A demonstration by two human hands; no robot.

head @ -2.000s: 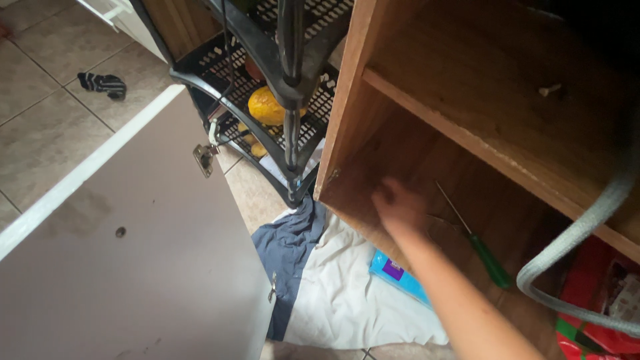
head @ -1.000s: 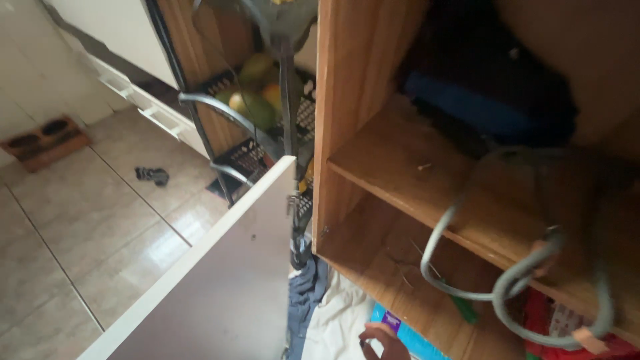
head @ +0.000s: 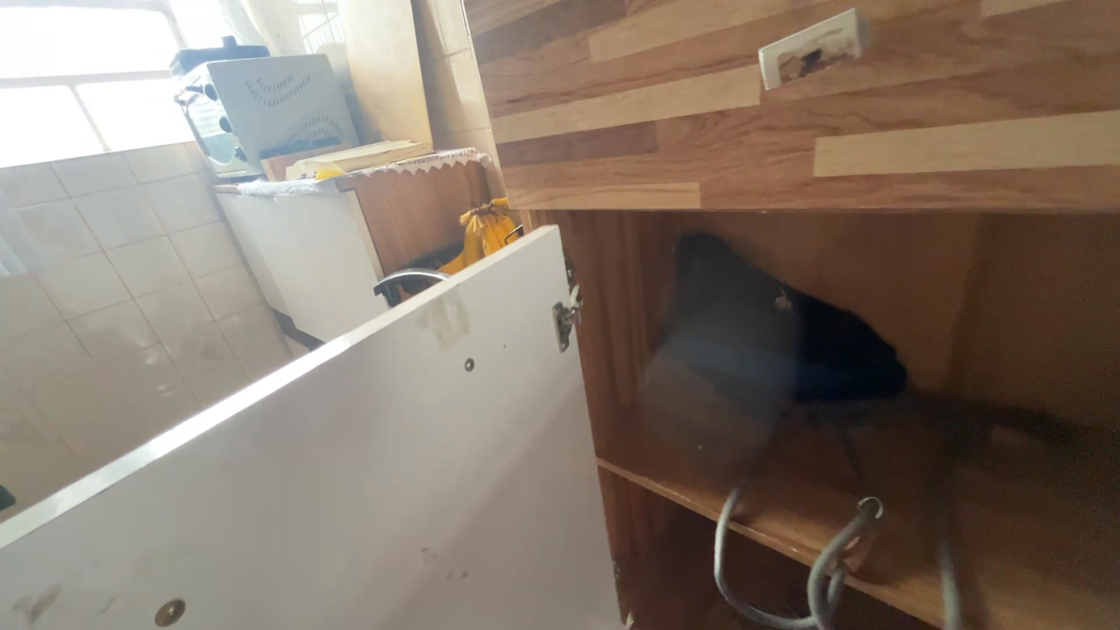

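Neither of my hands shows in the head view now. A white cabinet door (head: 376, 455) stands swung out at the left, with a metal hinge (head: 564, 319) at its upper right corner beside the wooden cabinet side (head: 612, 350). Inside the cabinet, a dark bag-like thing (head: 787, 341) lies on the wooden shelf (head: 752, 516). A grey hose or thick cable (head: 726, 551) hangs in loops over the shelf's front edge. The lower compartment is mostly out of view.
Above the opening is a striped wood panel (head: 630, 105) with a broken white fitting (head: 812, 51). Behind the door are bananas (head: 486, 232), a white counter unit (head: 293, 254) and a toaster oven (head: 271, 109). A tiled wall (head: 122, 254) is at the left.
The view has swung far upward. A hand seen low by the cabinet in both earlier frames is out of view, as are the green-handled screwdriver and the cloths on the floor.
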